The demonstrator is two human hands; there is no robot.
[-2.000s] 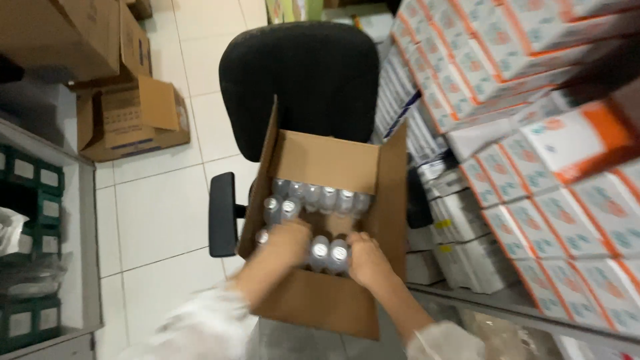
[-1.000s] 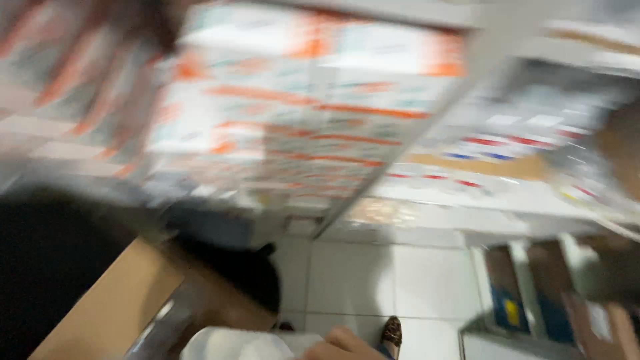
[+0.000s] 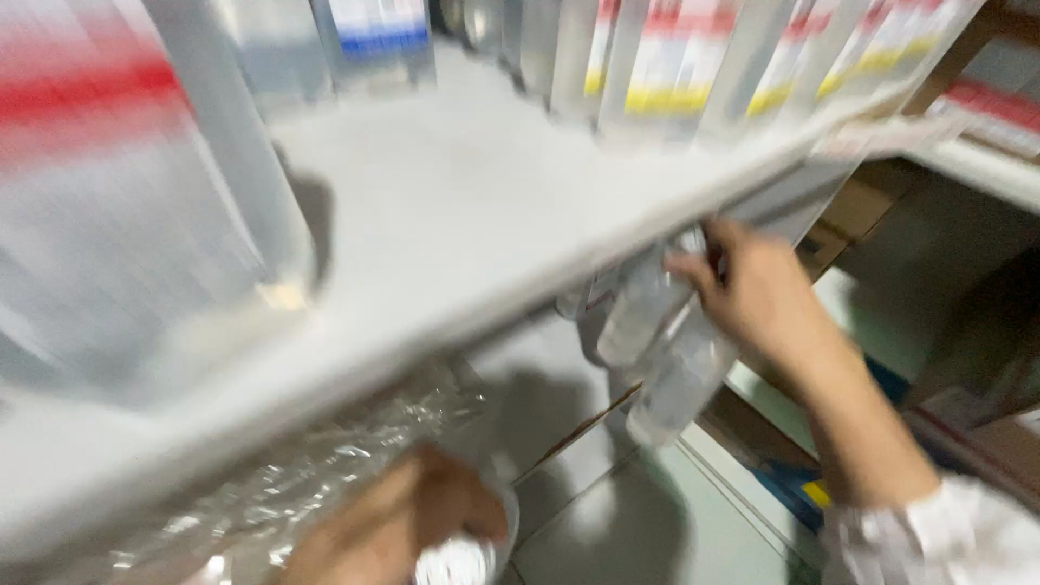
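Note:
My right hand (image 3: 743, 280) grips two clear plastic bottles by their tops, just below the front edge of a white shelf. One bottle (image 3: 638, 313) hangs nearer the shelf, the other (image 3: 682, 378) lower and to its right, both tilted. At the bottom centre my left hand (image 3: 439, 504) is closed round a clear bottle with a white cap (image 3: 455, 562); blur and the frame's edge hide part of it. Crinkled clear plastic wrap (image 3: 325, 471) lies beside and behind the left hand, under the shelf edge.
The white shelf (image 3: 455, 203) crosses the view. A large clear bottle with a red band (image 3: 146, 203) stands on it at left. Several bottles with red and yellow labels (image 3: 678, 73) line its back. Tiled floor (image 3: 601, 520) and lower shelving (image 3: 788, 414) lie below.
The view has swung from an open cardboard box on a black chair to the shelving. Two seconds ago both hands were in that box among bottles; now they hold bottles by the shelf.

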